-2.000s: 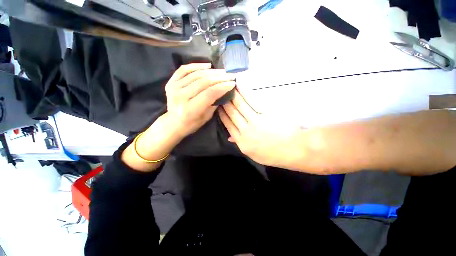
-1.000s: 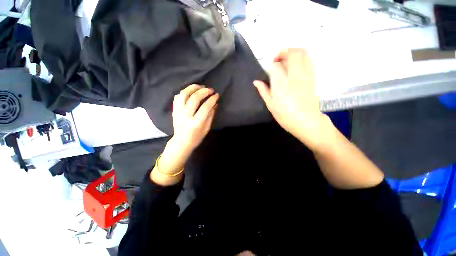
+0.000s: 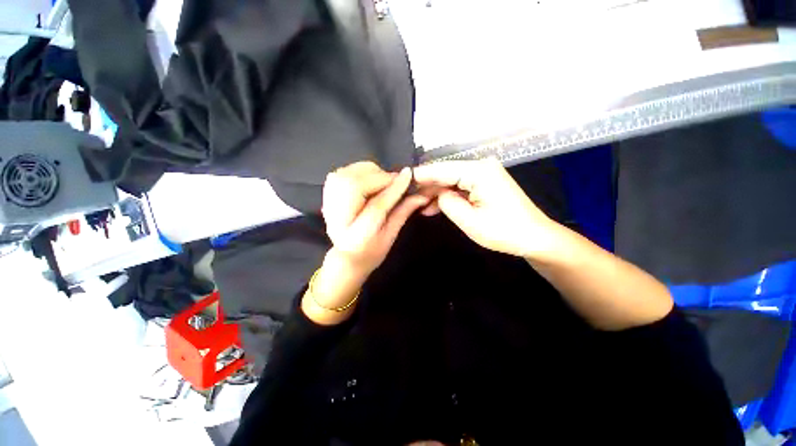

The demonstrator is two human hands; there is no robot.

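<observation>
A large charcoal garment (image 3: 305,104) lies crumpled over the white table and hangs over its front edge in front of me. My left hand (image 3: 365,209) pinches the garment's edge, with a yellow bracelet at its wrist. My right hand (image 3: 480,205) meets it at the same edge, just right of it, with fingertips closed on the cloth. The fingertips of both hands nearly touch. The pinched bit of cloth is mostly hidden by the fingers.
The table's ruler-marked front edge (image 3: 611,122) runs to the right. Charcoal panels (image 3: 698,209) lie on blue crates (image 3: 751,292) at the right. A grey vented box (image 3: 52,170) and a red stool (image 3: 201,344) are at the left. A dark object is at the upper right.
The view has moved down and back from the machine. My hands, apart on the cloth a second ago, have come together at the garment's edge. The snips have left the view.
</observation>
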